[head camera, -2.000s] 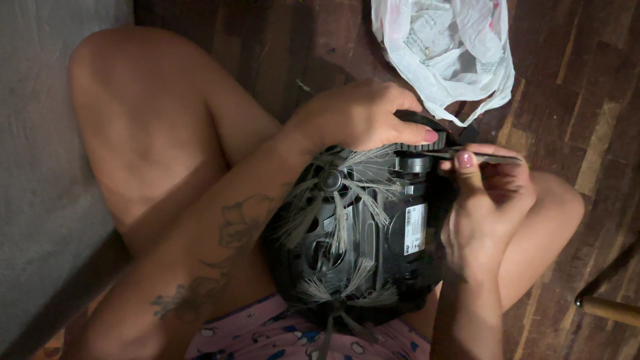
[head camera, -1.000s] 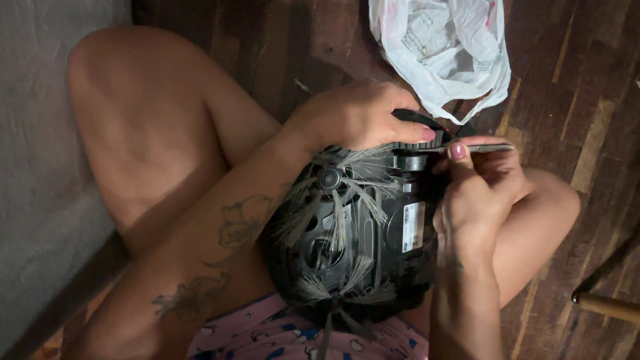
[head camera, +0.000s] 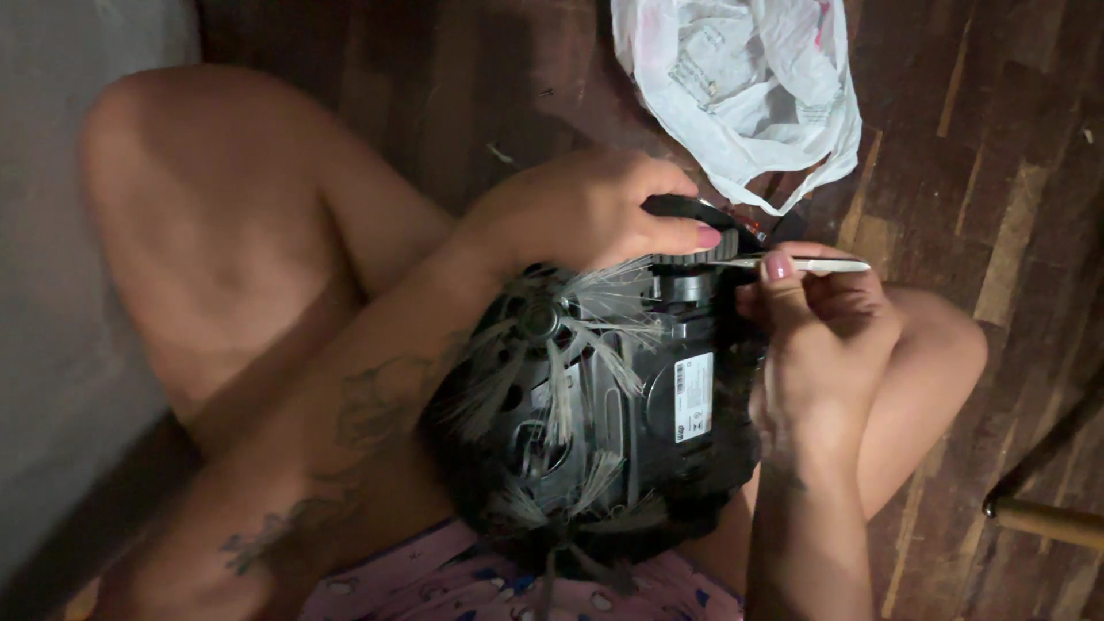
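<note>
A black robot vacuum cleaner (head camera: 621, 405) rests underside up in my lap, with grey side brushes (head camera: 542, 319) splayed over its left part and a white label (head camera: 693, 395) on its body. My left hand (head camera: 595, 207) grips the ribbed drive wheel (head camera: 703, 248) at the upper edge, thumb along its tread. My right hand (head camera: 819, 319) pinches a slim metal tool (head camera: 828, 265), perhaps tweezers, between thumb and fingers. The tool points left, its thin end against or close beside the wheel; the exact contact is hard to tell.
An open white plastic bag (head camera: 750, 112) lies on the dark wooden parquet floor (head camera: 966, 172) beyond the machine. Small bits of debris (head camera: 498, 154) lie left of the bag. A wooden rod-like piece (head camera: 1048, 520) is at the lower right. A grey surface (head camera: 95, 216) borders the left side.
My right hand and the metal tool have shifted slightly beside the wheel, and the tool's angle has changed. My left hand stays on the wheel.
</note>
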